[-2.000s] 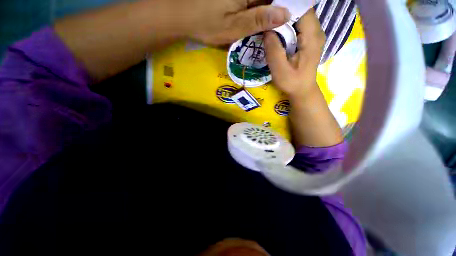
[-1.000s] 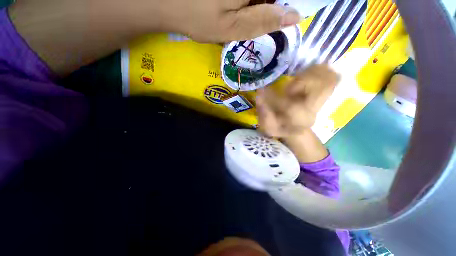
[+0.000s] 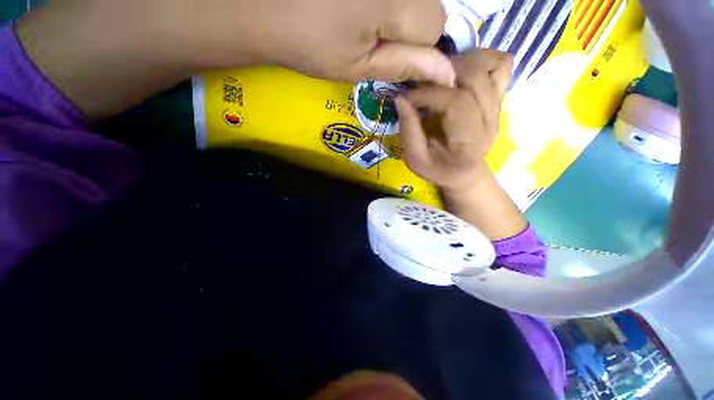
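Note:
The open ear cup (image 3: 366,113), with a green board and thin wires, is partly hidden under both hands over the yellow sheet. The small silver-white battery (image 3: 368,154) with a dark square hangs on thin wires below its rim. My left hand (image 3: 368,43) lies over the top of the cup, its thumb toward my other hand; its fingertips are hidden. My right hand (image 3: 450,129) is at the cup's right side with bent fingers; whether it pinches anything is unclear. The slotted closed ear cup (image 3: 430,238) hangs nearer me on the white headband (image 3: 579,297).
The yellow printed sheet (image 3: 274,109) lies under the work on a green bench (image 3: 587,211). A pale pink-white headset part (image 3: 650,129) is at the right, beyond the headband. A blurred background with blue shapes (image 3: 587,359) shows at the lower right.
My right hand has moved away from the cup and come back up to its right side. My left hand now covers more of the cup. The closed cup has shifted slightly right.

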